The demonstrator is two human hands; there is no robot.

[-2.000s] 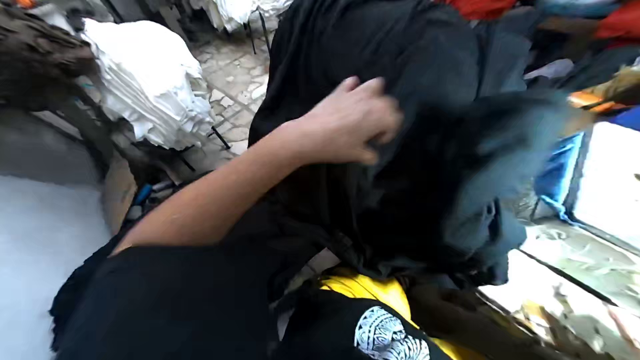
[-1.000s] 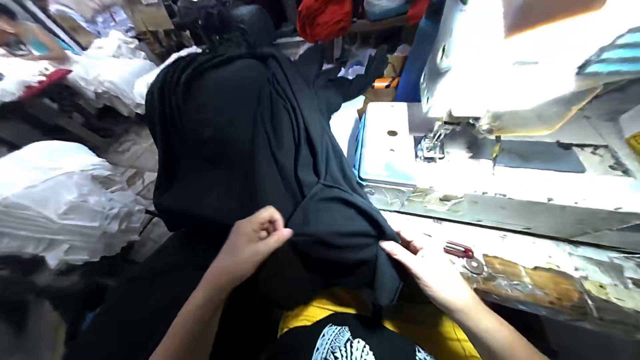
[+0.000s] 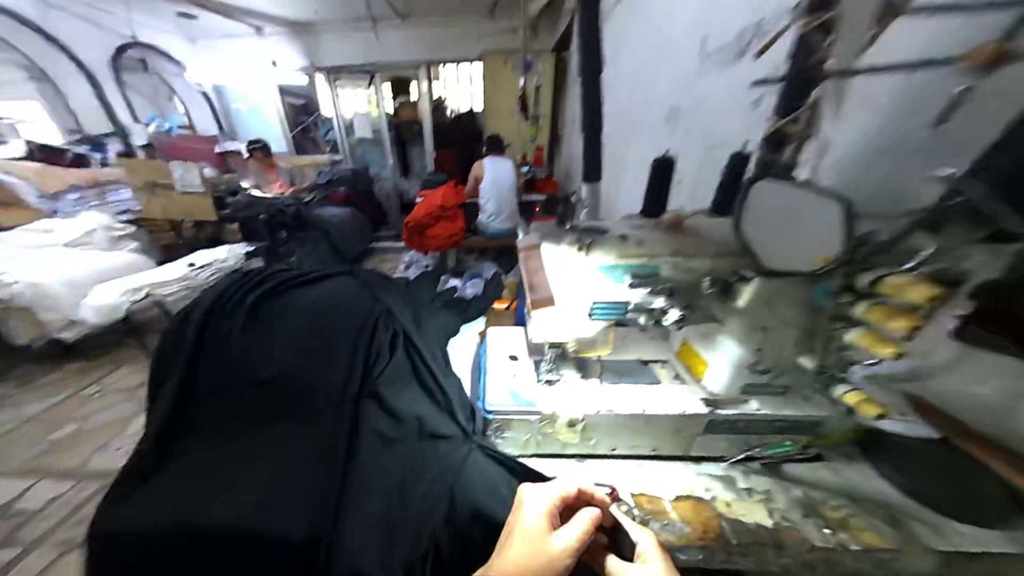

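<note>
Both of my hands are close together at the bottom of the head view, over the near table edge. My left hand pinches the end of a black cloth between thumb and fingers. Beside it on the right, my right hand is partly hidden and has a small dark item at its fingers; whether that is cloth or a tool is unclear. The black cloth drapes in a large heap to the left. Beyond my hands stands an industrial sewing machine, its needle area brightly lit.
Yellow thread cones sit right of the machine. Green-handled snips lie on the worn table edge. White cloth piles are at left. A person in a white top sits farther back near an orange-red cloth bundle.
The view has swung up toward the room. My hands, apart on the black cloth one second ago, are now close together at the table edge, near where red-handled snips lay.
</note>
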